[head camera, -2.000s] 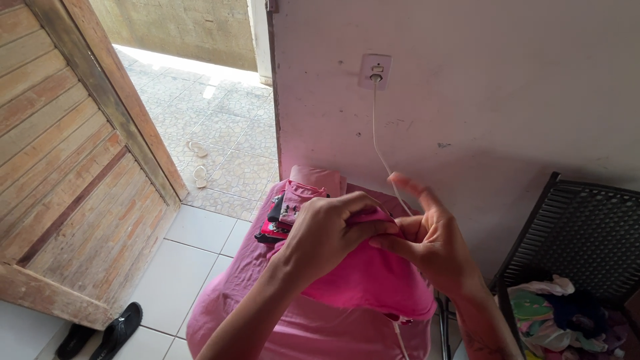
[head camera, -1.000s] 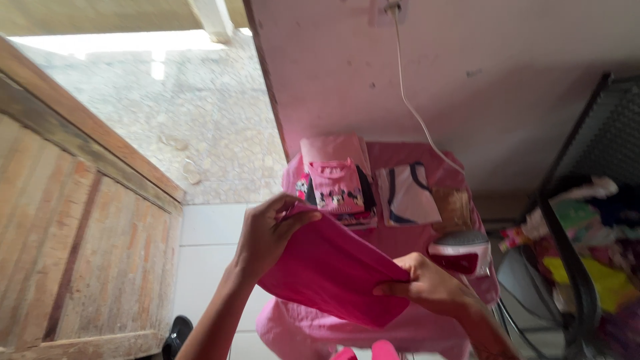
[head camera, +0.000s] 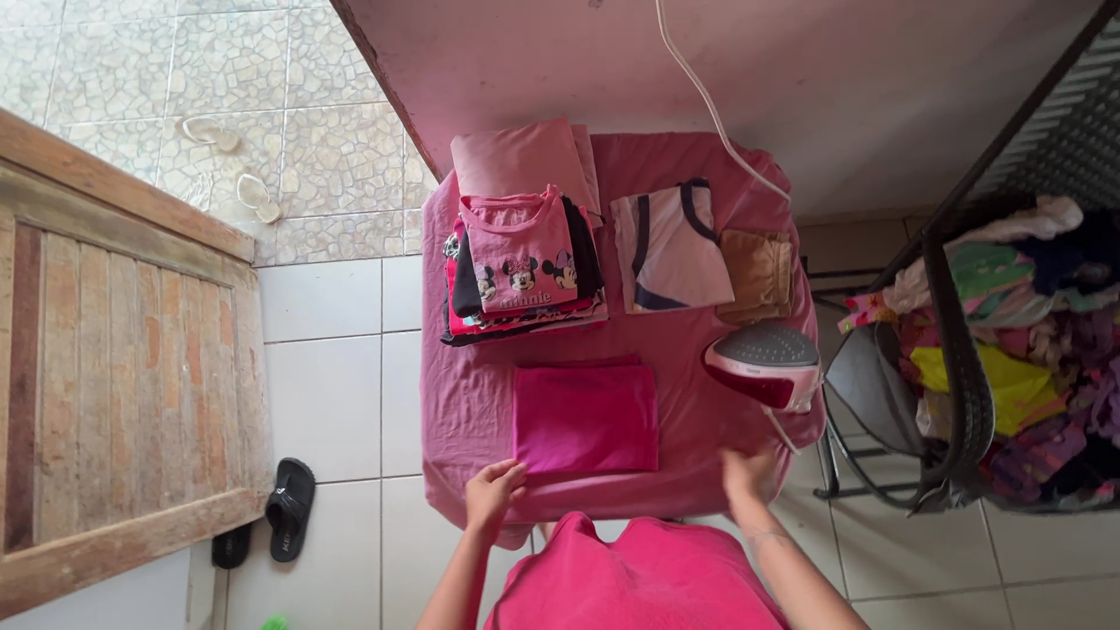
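A folded magenta cloth (head camera: 585, 418) lies flat near the front of a table covered with a pink cloth (head camera: 464, 411). My left hand (head camera: 496, 492) is at its lower left corner, fingertips together; whether they pinch the fabric is unclear. Blurred, my right hand (head camera: 749, 477) is over the table's front right part, apart from the cloth and below a clothes iron (head camera: 763, 366) that rests with its soleplate showing. Behind the magenta cloth stands a stack of folded clothes topped by a pink printed shirt (head camera: 525, 254). Right of it lie a folded white garment with dark trim (head camera: 669, 249) and brown shorts (head camera: 757, 276).
A white cord (head camera: 696, 83) runs down the wall to the table. At the right, a black woven chair (head camera: 954, 367) holds heaped clothes (head camera: 1006, 376). At the left are a wooden door (head camera: 131, 376), black sandals (head camera: 290, 509) on the tiles and light flip-flops (head camera: 257, 198) outside.
The magenta cloth, held up between both hands a second ago, now lies folded on the table. My right hand has let go of it and moved right. The view has tilted down.
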